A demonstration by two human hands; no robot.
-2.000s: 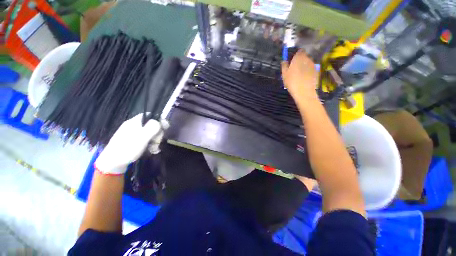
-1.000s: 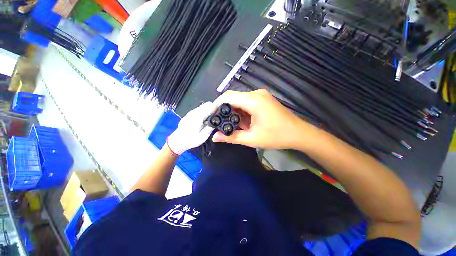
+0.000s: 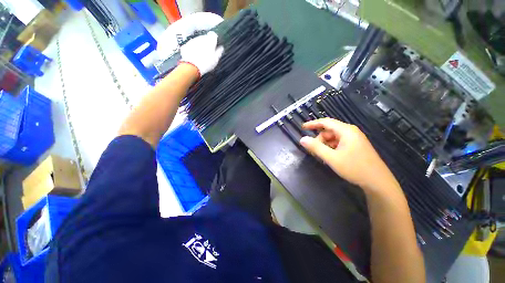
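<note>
My left hand (image 3: 202,53), in a white knit glove, is at the upper left edge of a thick pile of black cables (image 3: 243,66) on the green mat; its fingers are partly hidden and I cannot tell if it holds any. My bare right hand (image 3: 338,145) is over the dark table with fingers curled and apart, holding nothing visible. It is above the left ends of a row of black cables (image 3: 387,160). A pale slotted rail (image 3: 290,109) lies beside those ends. Stripped wire tips show at the row's lower right.
The moulding machine's steel mould area (image 3: 412,110) and green head with a warning label (image 3: 469,74) stand at the upper right. A white bucket (image 3: 183,26) is behind my gloved hand. A blue bin (image 3: 180,168) is below the mat. More blue bins (image 3: 19,124) and cartons stand at left.
My hands, together around a small cable bundle a second ago, are now apart. My left hand has moved to the cable pile, my right over the row. The bundle is no longer seen in them.
</note>
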